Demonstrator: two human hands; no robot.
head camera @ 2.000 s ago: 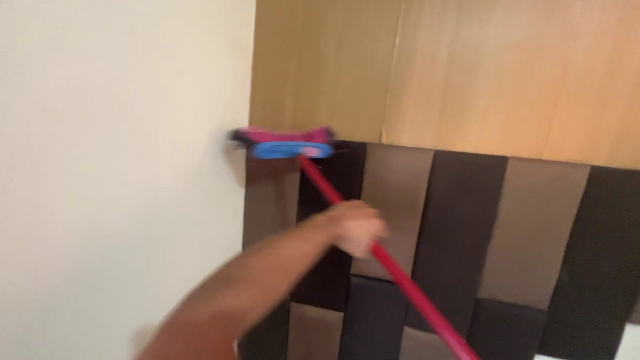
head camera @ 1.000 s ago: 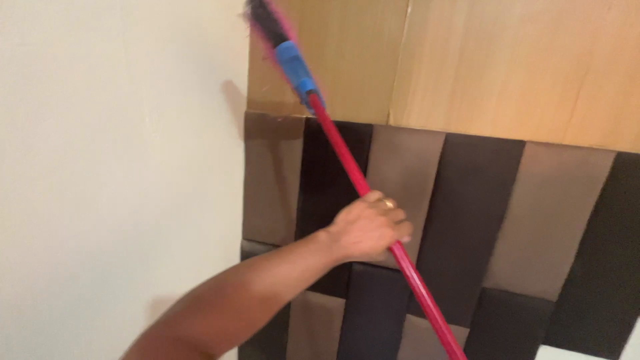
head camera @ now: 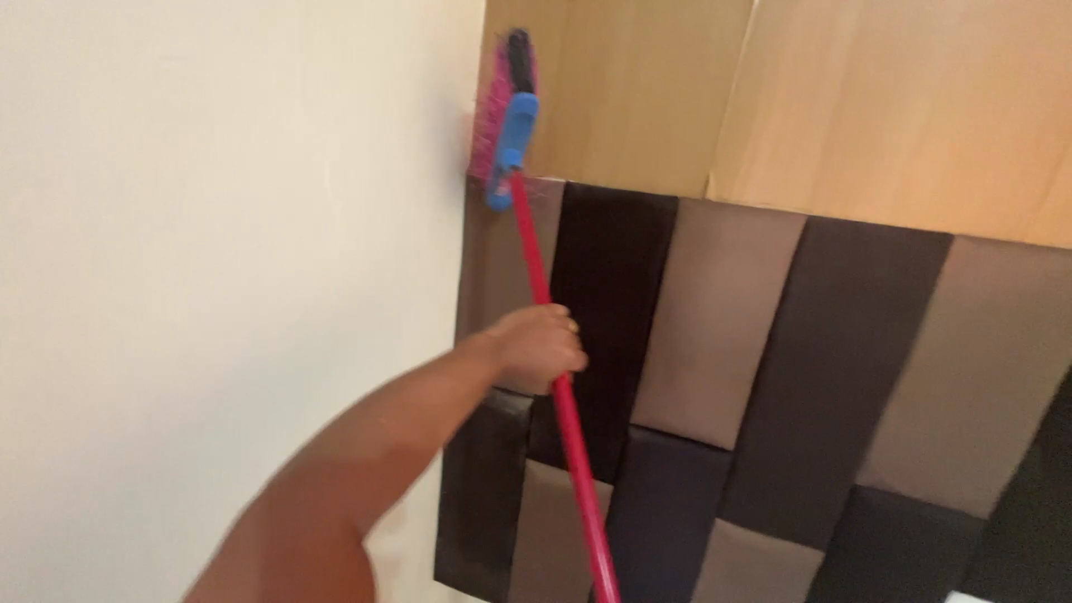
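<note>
My left hand (head camera: 540, 347) grips the red pole of a broom (head camera: 578, 461) around its middle, with a ring on one finger. The pole runs from the bottom of the view up to a blue plastic broom head (head camera: 515, 134) with pink and black bristles (head camera: 494, 113). The head stands steeply tilted in the corner where the pale wall meets the wood panel, its pink bristles toward the wall. Its lower end overlaps the top of the padded panels. The pole's lower end is cut off by the frame edge. My right hand is not in view.
A pale wall (head camera: 251, 209) fills the left side. Wood-grain panelling (head camera: 879, 109) lies above padded panels (head camera: 729, 327) in brown and black, set in staggered rows. A small white edge (head camera: 963, 597) shows at the bottom right.
The broom head was roughly level at the top edge of the padded panels, then tilted up over the wood panelling; now it stands steeply in the corner. My left hand keeps its grip on the pole.
</note>
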